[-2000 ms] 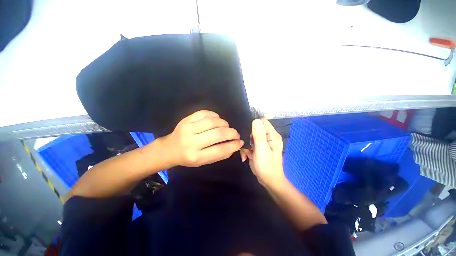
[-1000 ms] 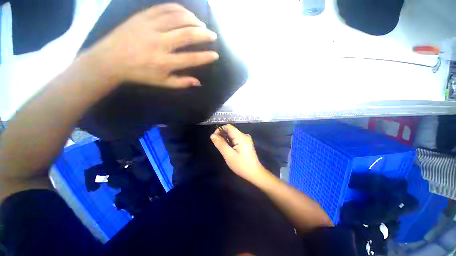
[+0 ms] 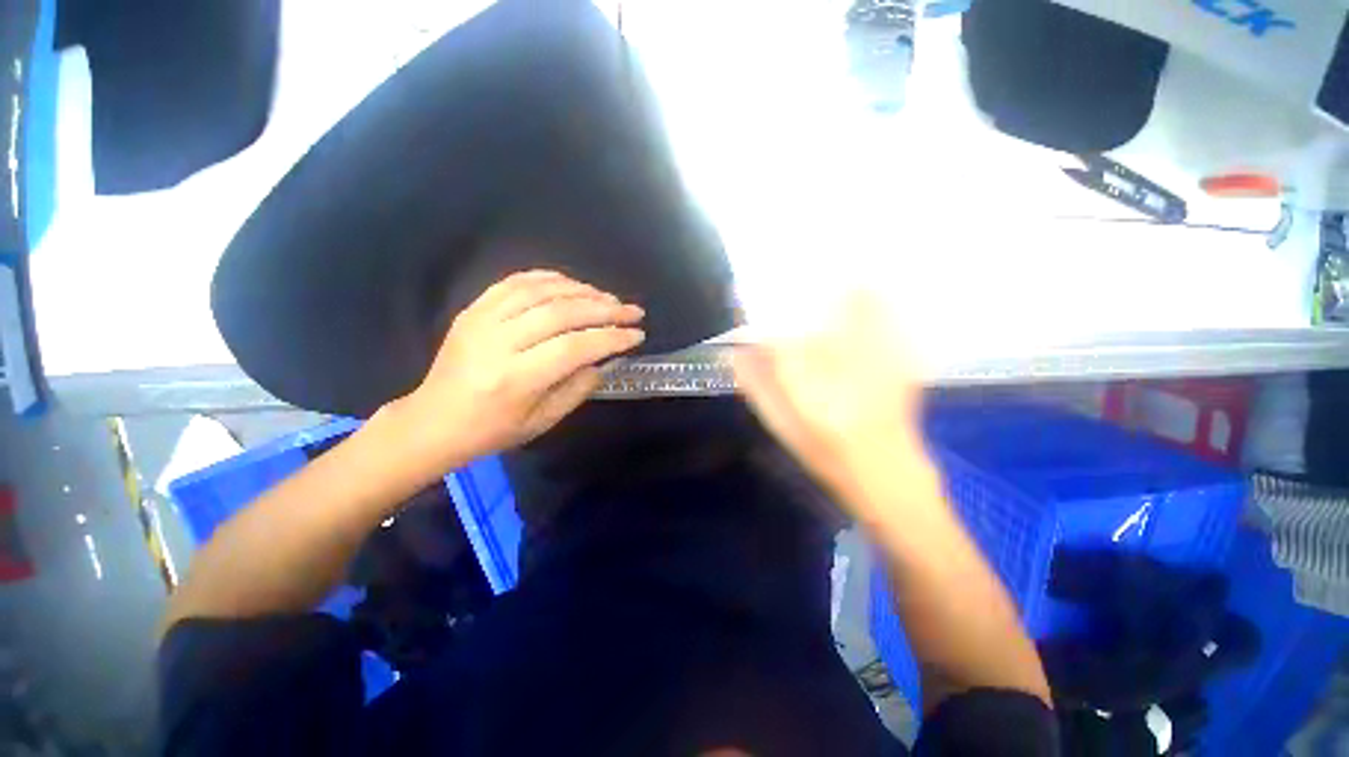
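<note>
A large black fabric panel (image 3: 488,178) with rounded corners lies on the white table and overhangs its front edge at the left. My left hand (image 3: 540,355) is on the panel's lower part near the table edge, fingers bent over the cloth. My right hand (image 3: 836,370) is blurred, to the right of the panel at the front edge, apart from the cloth; its fingers are washed out by the glare. Small black thread snips (image 3: 1132,188) lie on the table at the right.
Dark cut pieces lie at upper left (image 3: 178,89) and upper right (image 3: 1062,71). A red-orange handled tool (image 3: 1240,185) is right of the snips. A tape strip (image 3: 666,373) runs along the table edge. Blue crates with black cloth stand below, left (image 3: 485,518) and right (image 3: 969,518).
The panel has turned and moved on the table. My left hand has come down to its lower edge. My right hand has moved up and right from the lap. The snips now show on the table.
</note>
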